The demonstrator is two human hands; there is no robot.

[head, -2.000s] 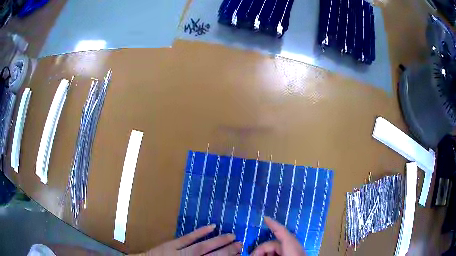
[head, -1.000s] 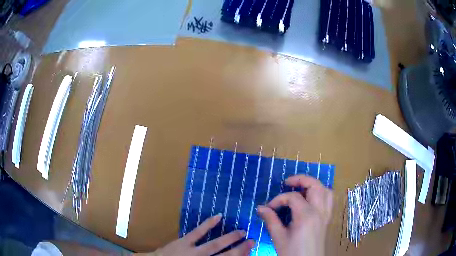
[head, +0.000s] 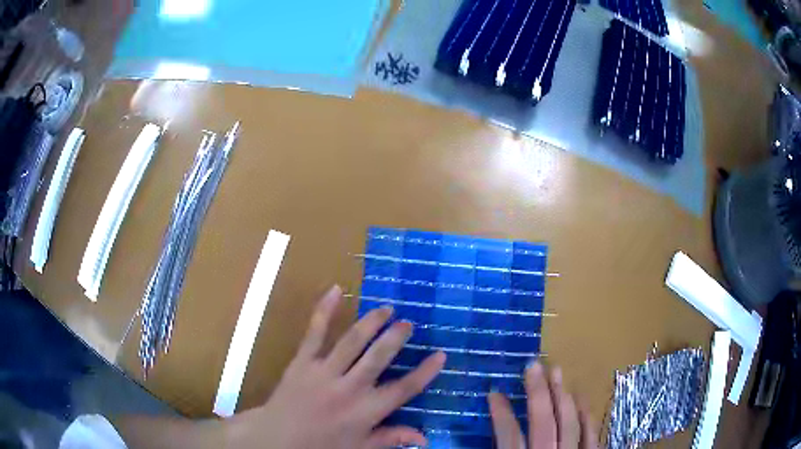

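Observation:
A blue square of solar cell strings [head: 455, 272] lies on the brown tabletop in front of me. Its silver lines run left to right, and thin ribbon ends stick out past both side edges. My left hand [head: 351, 386] lies flat over its lower left part, fingers spread, holding nothing. My right hand [head: 544, 412] touches its lower right part with the fingertips; the picture's lower edge cuts this hand off. The square's bottom edge is out of view.
White strips [head: 252, 324] and long busbar ribbon [head: 186, 250] lie left. Short busbar ribbon [head: 654, 399], more white strips [head: 716, 300] and a grey round housing [head: 757, 210] are right. Dark cell stacks [head: 509, 44] lie on the grey sheet [head: 413, 79], beside a teal sheet [head: 255, 44].
The blue square has turned about a quarter turn; its silver lines ran up and down before. My right hand has moved down to its lower right, and my left hand has spread over its left side.

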